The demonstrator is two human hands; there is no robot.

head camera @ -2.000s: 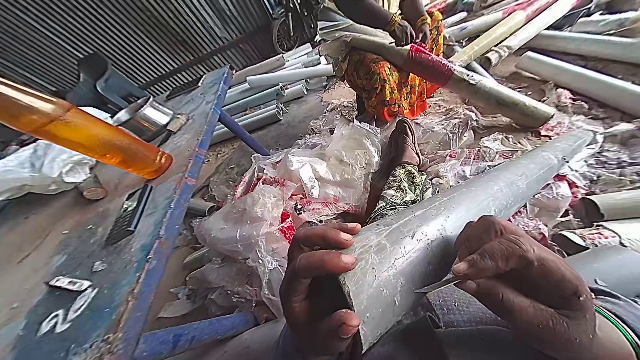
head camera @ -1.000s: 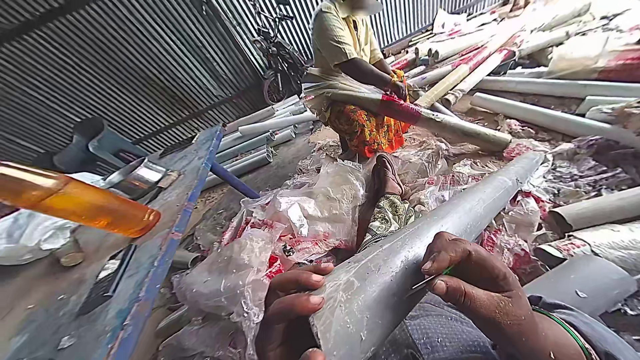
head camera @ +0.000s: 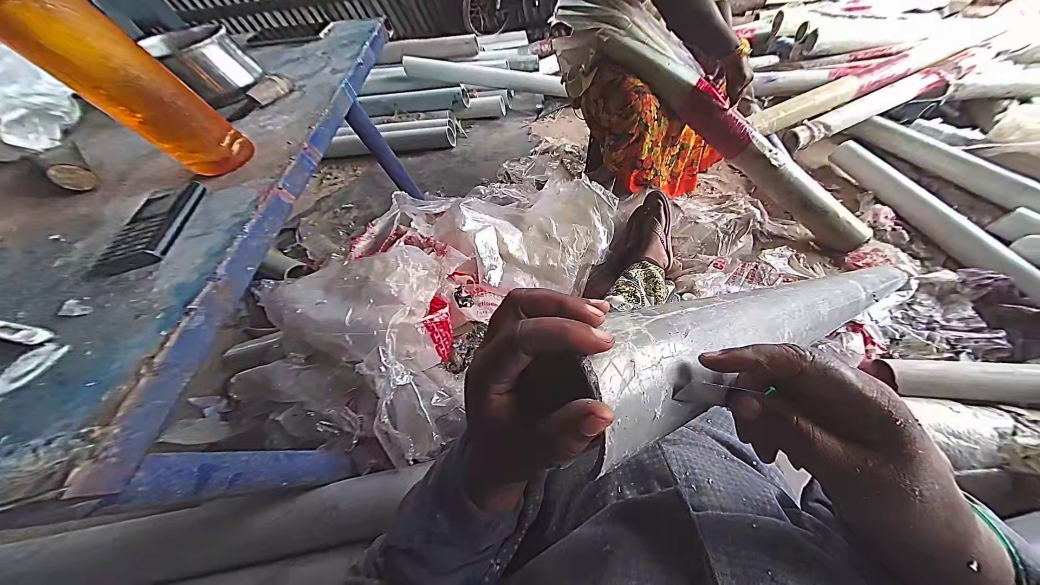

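A grey plastic-like pipe (head camera: 731, 321) lies across my lap, its open near end toward me and its far end pointing away to the right. My left hand (head camera: 532, 390) grips the rim of that near end, thumb below and fingers above. Between the thumb and fingers of my right hand (head camera: 812, 406) is a small thin blade (head camera: 703, 392), its tip at the pipe's side; a bit of green shows by the fingers. Fine scratch-like lines mark the pipe's surface near the rim.
A blue-edged table (head camera: 268, 219) at left bears an orange cylinder (head camera: 130, 89), a metal pot (head camera: 203, 61) and a black slotted tray (head camera: 150, 231). Crumpled plastic sheeting (head camera: 520, 236) covers the ground ahead. Beyond, a person (head camera: 707, 49) holds another pipe (head camera: 792, 187); more pipes (head camera: 934, 207) lie right.
The view has tilted down and come closer. My left hand stays at the pipe's near end, and my right hand still holds the blade against its side.
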